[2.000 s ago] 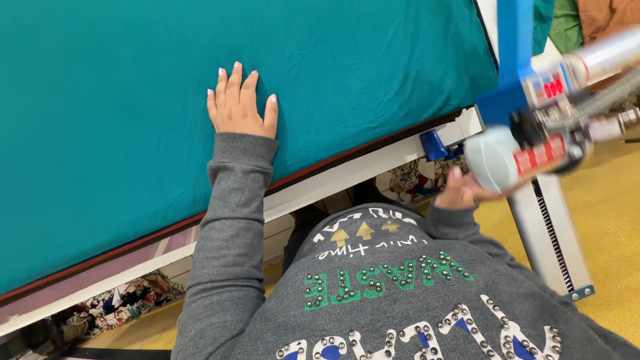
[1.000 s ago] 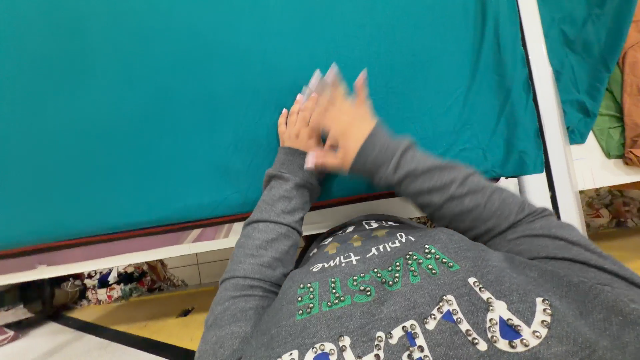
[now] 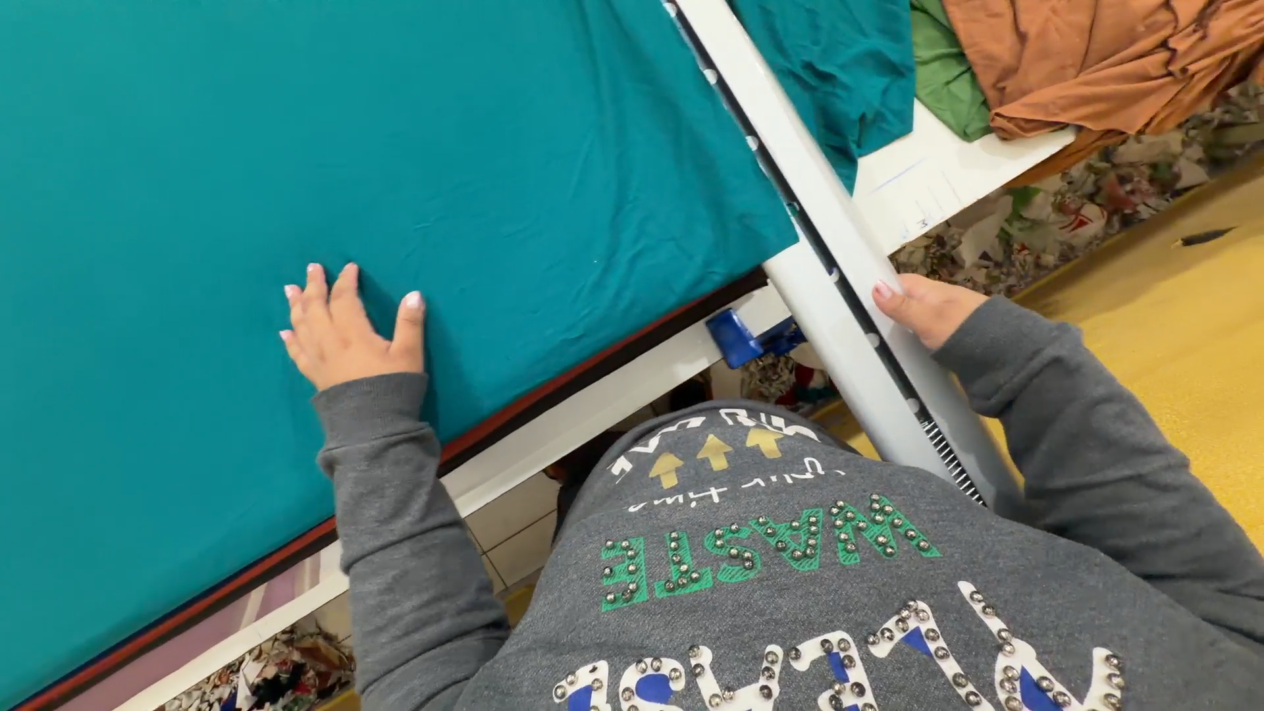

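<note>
Teal fabric [image 3: 494, 178] lies in a flat stack along the table, with darker and red layers showing at its near edge. My left hand [image 3: 348, 331] rests palm down on the fabric, fingers spread, holding nothing. A long white metal rail [image 3: 820, 188] with a dark slotted strip crosses the table's right end, over the teal cloth. On its right side my right hand [image 3: 926, 304] grips the rail, thumb on top and the other fingers hidden beneath. Small creases run through the teal cloth near the rail.
A blue clamp [image 3: 734, 338] sits on the white table edge [image 3: 592, 425]. Beyond the rail are a green cloth [image 3: 953, 74] and a crumpled rust-brown cloth [image 3: 1106, 59]. Fabric scraps [image 3: 1126, 178] lie below, beside yellow flooring [image 3: 1145, 326].
One second ago both hands were together over the teal cloth. Now my right hand is off to the right on the rail, and my left lies alone on the cloth. The cutting machine seen earliest is out of view.
</note>
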